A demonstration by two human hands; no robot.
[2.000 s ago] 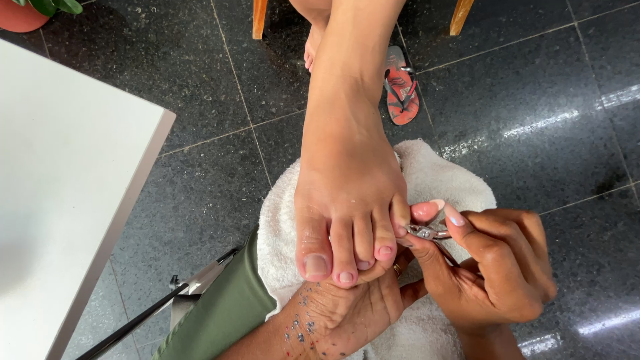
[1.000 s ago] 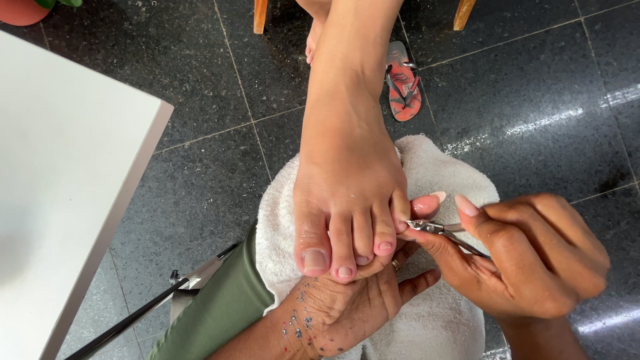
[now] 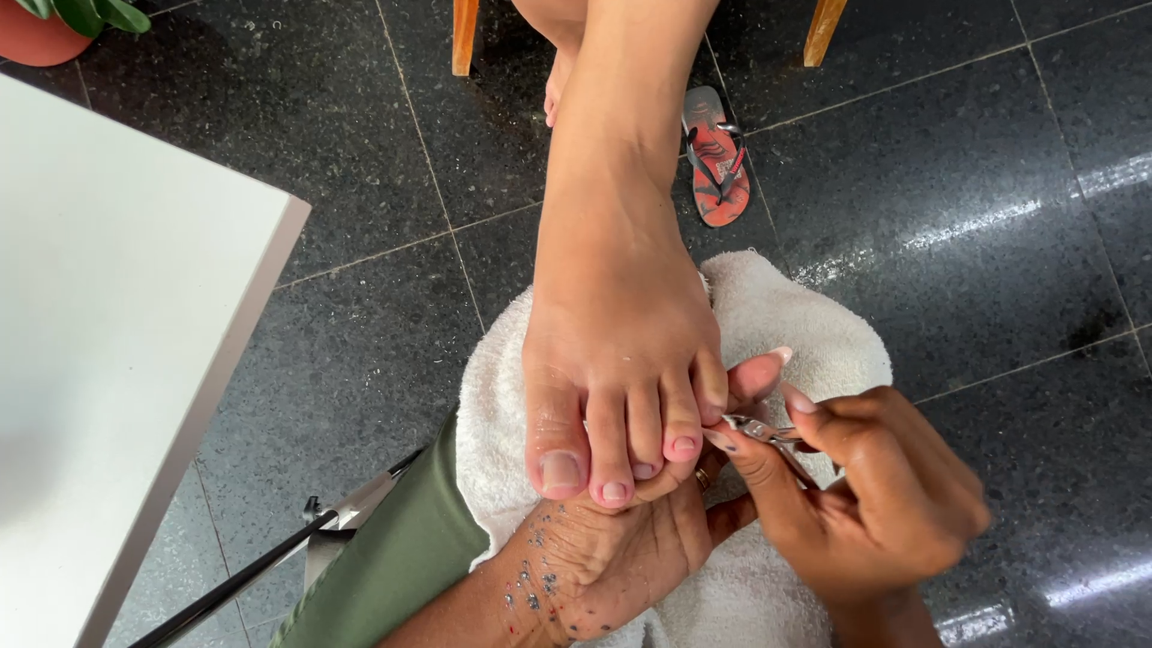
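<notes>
Another person's bare foot (image 3: 621,306) points toward me, over a white terry towel (image 3: 810,333) on my lap. My left hand (image 3: 630,549), palm up, cradles the toes from beneath; a ring shows on one finger and bits of polish dot the wrist. One of its fingertips rises beside the little toe. Metal cuticle nippers (image 3: 765,432) are gripped in my right hand (image 3: 873,486), between thumb and fingers. Their tip lies at the outer side of the little toe (image 3: 710,387); whether the jaws are closed cannot be told.
A white tabletop (image 3: 135,315) fills the left side. Beside my green-clad leg (image 3: 396,549) runs a metal rod (image 3: 243,576). A flip-flop (image 3: 720,171) lies on the dark tiled floor, near wooden chair legs (image 3: 464,36). A potted plant (image 3: 45,36) stands at the top left.
My right hand, with the nippers, shifted outward between the two earlier frames and is now back closer to the little toe. The left hand keeps its hold under the foot.
</notes>
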